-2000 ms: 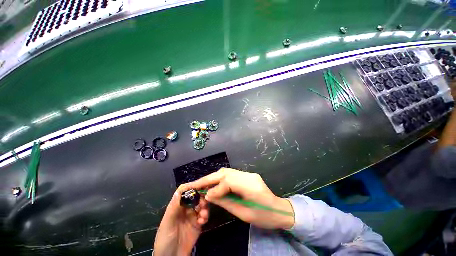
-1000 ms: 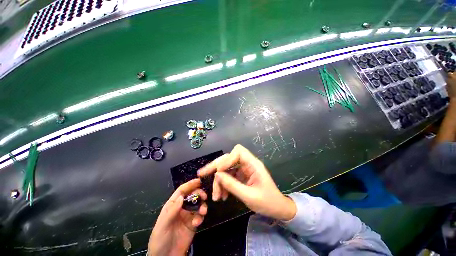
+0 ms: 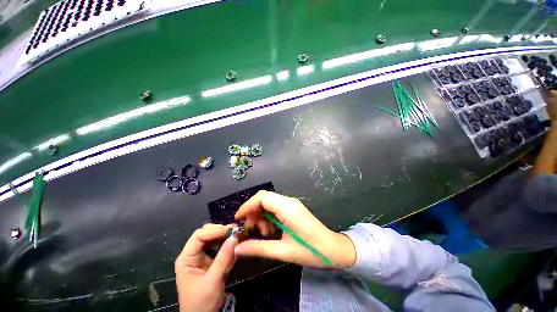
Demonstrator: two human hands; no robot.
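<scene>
My left hand [image 3: 204, 256] pinches a small round module [image 3: 237, 230] between thumb and fingertips, low at centre. My right hand [image 3: 287, 234] touches the same module from the right and holds a green stick [image 3: 298, 239], which slants down over the palm towards the wrist. The fingers hide most of the module. A dark speckled pad [image 3: 235, 203] lies just beyond the hands, partly covered by them. Several round board modules [image 3: 244, 159] lie in a loose cluster on the black bench, beyond the pad. Plain black rings [image 3: 174, 183] lie to their left.
A green conveyor [image 3: 201, 36] with small spaced units runs behind a white-and-blue rail [image 3: 244, 118]. Loose green sticks [image 3: 413, 109] and a compartment tray [image 3: 491, 103] of black parts are at right. More sticks [image 3: 36, 207] lie far left. Another person's arm shows at the right edge.
My hands have come together at the module; a second ago the right was raised apart. The green stick is again visible along the right palm. The belt units have moved left.
</scene>
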